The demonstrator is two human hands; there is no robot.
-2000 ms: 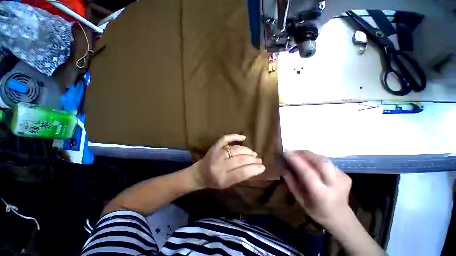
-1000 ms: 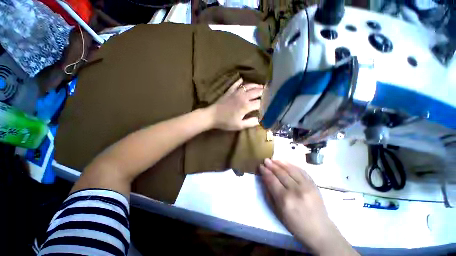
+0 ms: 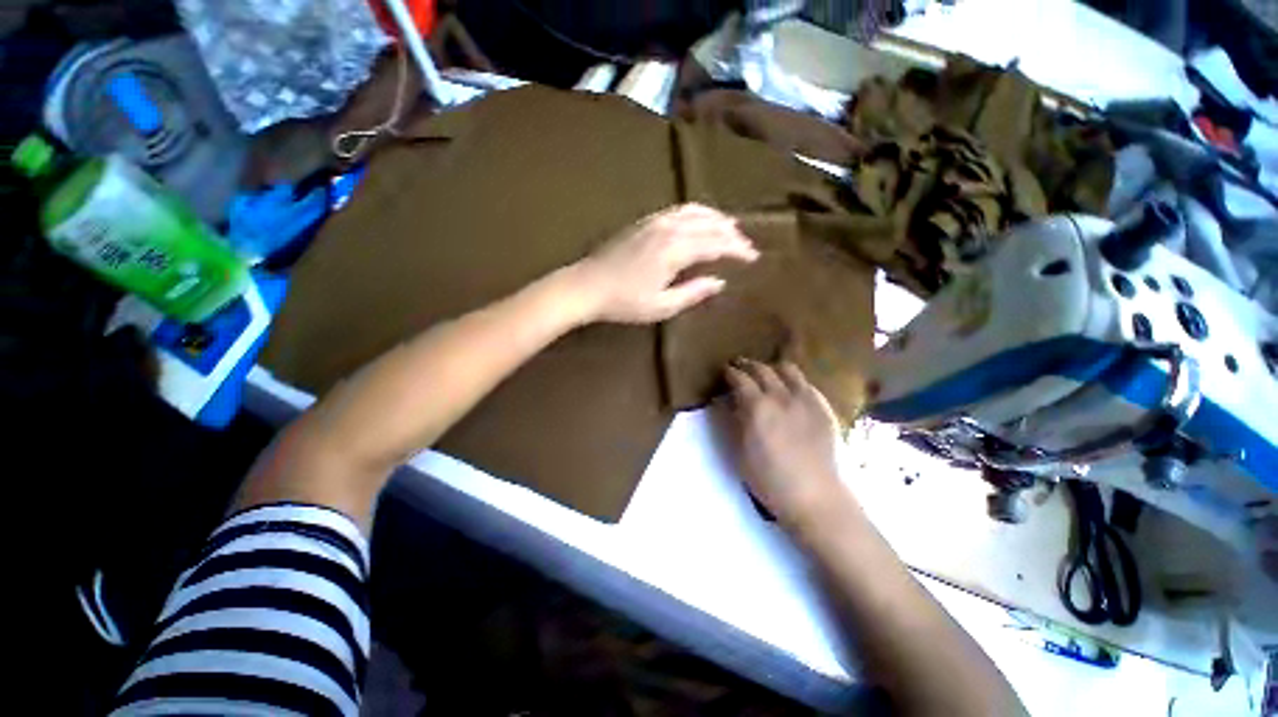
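Observation:
A large olive-brown cloth panel (image 3: pixel 491 210) lies flat on the white table, left of the sewing machine head (image 3: pixel 1037 322). A smaller brown piece (image 3: pixel 764 287) lies over its right part and reaches the machine's needle end. My left hand (image 3: pixel 673 263) rests on the cloth, fingers apart, pointing right. My right hand (image 3: pixel 782 427) is at the near edge of the smaller piece, fingertips on the cloth; whether they pinch it is unclear. The needle and presser foot are mostly hidden by the head.
Black scissors (image 3: pixel 1100 560) and a small blue tool (image 3: pixel 1079 646) lie right of my right forearm. A crumpled brown heap (image 3: pixel 953 168) is behind the machine. A green bottle (image 3: pixel 140 238), a grey round object (image 3: pixel 133 105) and a silvery bag (image 3: pixel 280 56) are at the left.
The view has swung, so the machine sits farther right and the brown heap shows. My right hand has moved from beside the needle area onto the smaller piece's near edge. That piece lies flatter.

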